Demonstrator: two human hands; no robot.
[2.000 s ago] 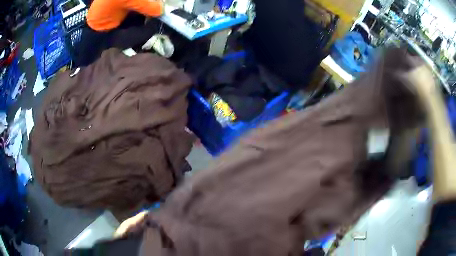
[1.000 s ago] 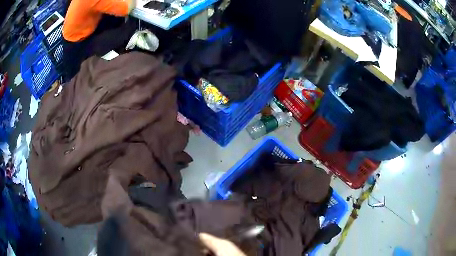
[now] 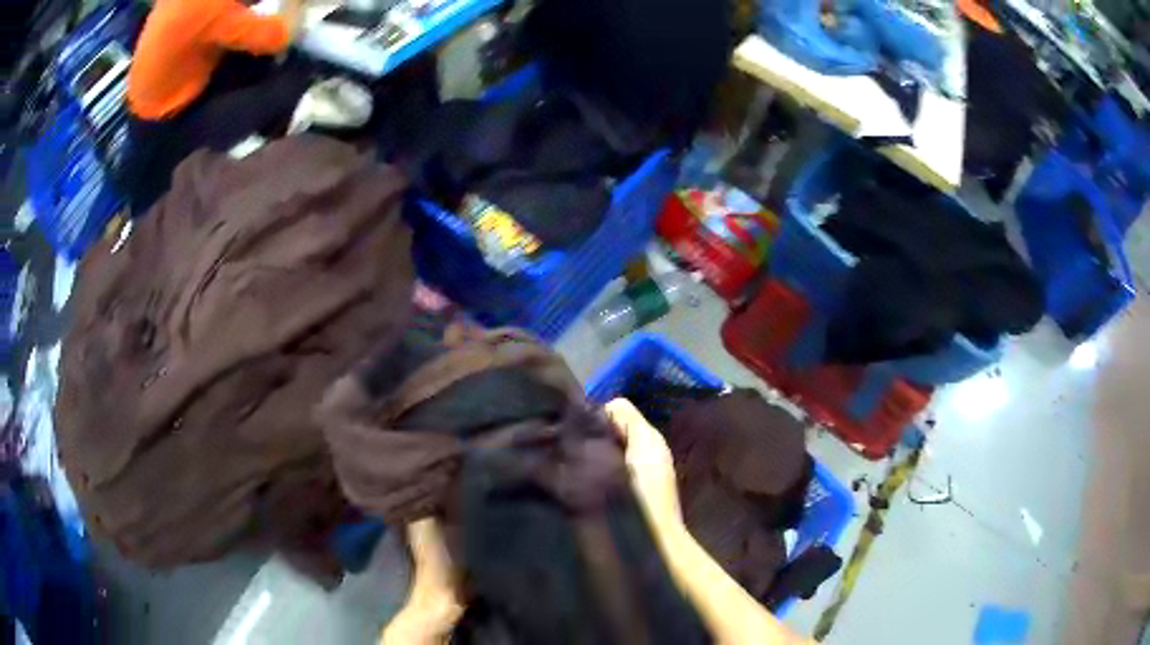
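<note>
A brown garment with black parts is bunched up between my two hands at the lower middle, blurred by motion. My left hand holds it from below on its left side; the fingers are partly hidden by the cloth. My right hand grips its right side. A large rounded brown garment pile lies to the left. The blue work basket with brown garments in it stands on the floor to the right, partly behind my right arm.
A large blue crate holds black cloth and a yellow packet. A plastic bottle, a red carton, a red crate and a tub of black garments are beyond. A person in orange sits at back left.
The brown garment, spread wide between my hands two seconds ago, is now bunched together in front of me. Both hands have come closer to each other. The view has shifted slightly.
</note>
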